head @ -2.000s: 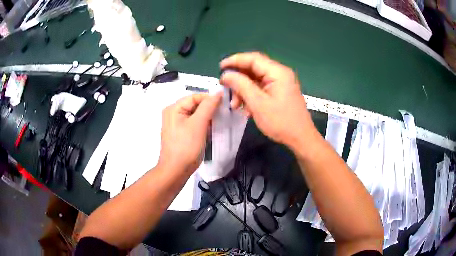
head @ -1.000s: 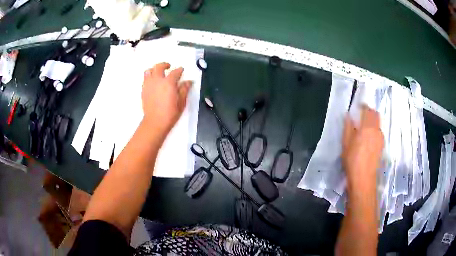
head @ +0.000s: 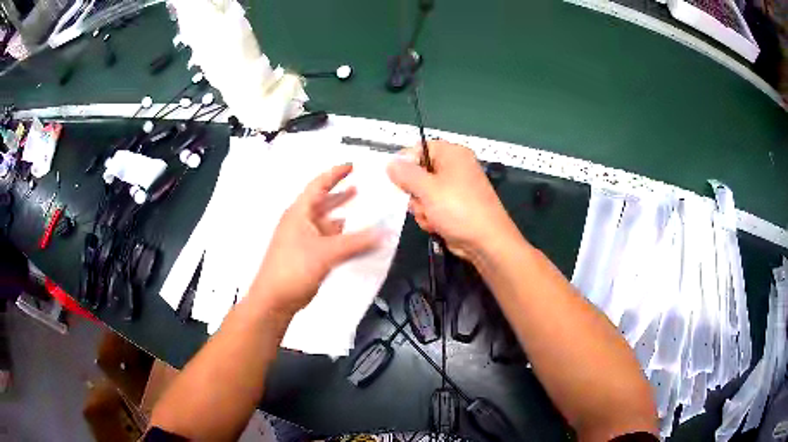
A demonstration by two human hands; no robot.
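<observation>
My right hand (head: 454,194) is closed around a black stemmed product (head: 421,121). Its thin stem rises above the fist toward the green belt, and a dark part shows below the hand. My left hand (head: 315,242) is blurred, fingers apart, over the right side of the fanned stack of white empty sleeves (head: 246,207); no held thing shows in it. The stack's right edge lies beside my right hand. Several loose black products (head: 373,361) with oval bodies and crossing stems lie on the dark bench below my hands.
Packed milky sleeves (head: 683,285) overlap at right, with more at the far right edge. A pile of black products (head: 117,250) lies at left with a small white packet (head: 136,170). Cream crumpled wrap (head: 233,65) stands behind the stack. The green belt (head: 536,78) carries loose products.
My right hand has moved from the packed sleeves at right to the centre and taken hold of a black product. My left hand has shifted slightly right and down over the stack.
</observation>
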